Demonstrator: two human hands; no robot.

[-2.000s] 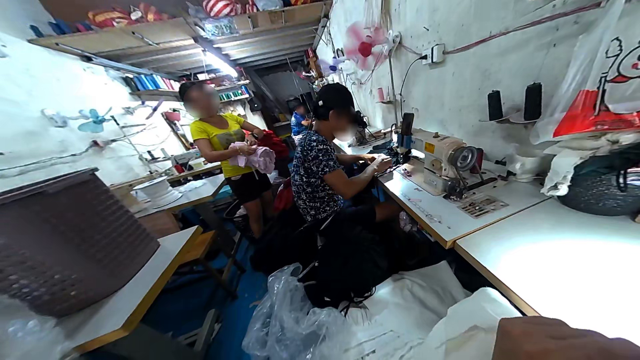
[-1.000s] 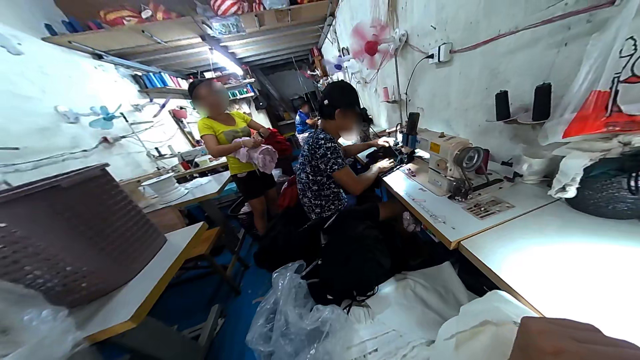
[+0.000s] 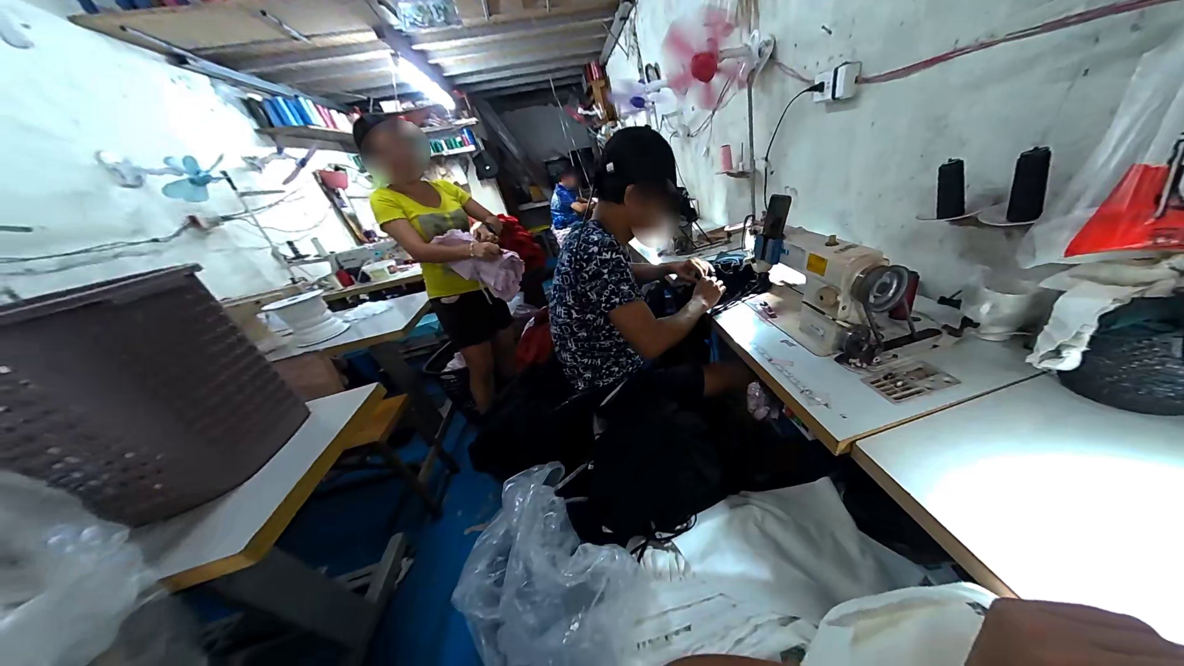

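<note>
The back of my right hand shows at the bottom right edge, beside white cloth. Its fingers are hidden or out of frame, so its grip cannot be told. A thin strip of skin lies at the bottom edge, left of that cloth; which body part it is cannot be told. My left hand cannot be made out. Just left of the white cloth are a white sack and a clear plastic bag. The white table top, brightly lit, lies beyond my right hand.
An industrial sewing machine stands on the right table. A seated person holds dark material there; black cloth lies behind them. Another person stands holding pink cloth. A brown plastic basket sits on the left table.
My right hand has moved a little to the right along the bottom edge. The strip of skin has come into view. The seated person's hands have moved at the dark material.
</note>
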